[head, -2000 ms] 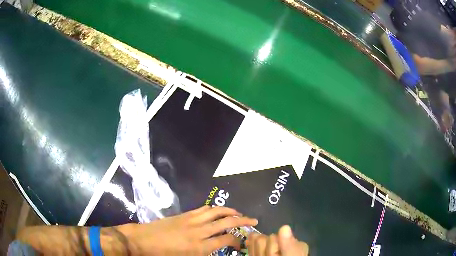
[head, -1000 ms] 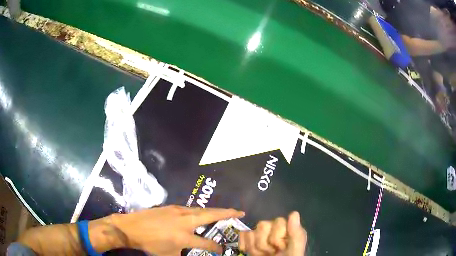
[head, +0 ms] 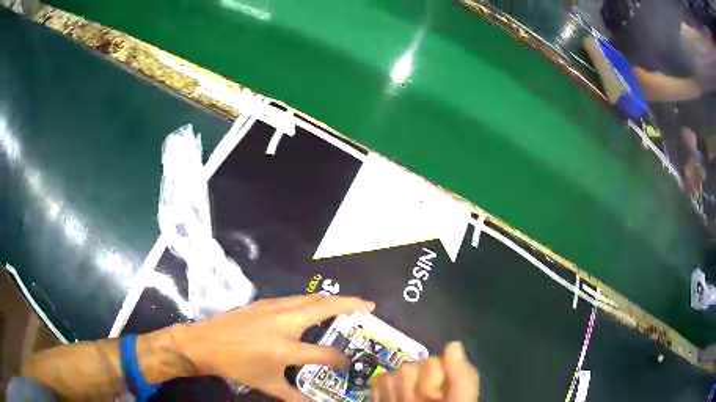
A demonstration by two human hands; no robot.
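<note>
An open white housing with a circuit board and small coloured parts inside lies on the black printed mat at the bottom centre. My left hand, with a blue band on its wrist, holds the housing from the left. Its index finger lies along the upper edge and its thumb reaches over the parts. My right hand is at the housing's right, fingers curled over the parts and thumb raised. Its fingertips are hidden, and the frame's bottom edge cuts it off. A clear crinkled plastic bag lies left of the housing.
The black mat has a white arrow and white tape at its edges. Beyond it runs the bright green conveyor belt. A person's arm and a blue bin are at the upper right. A small white item is at the right edge.
More of the housing and its parts now shows between my hands. My left hand's fingers have spread around it. The camera view has shifted slightly.
</note>
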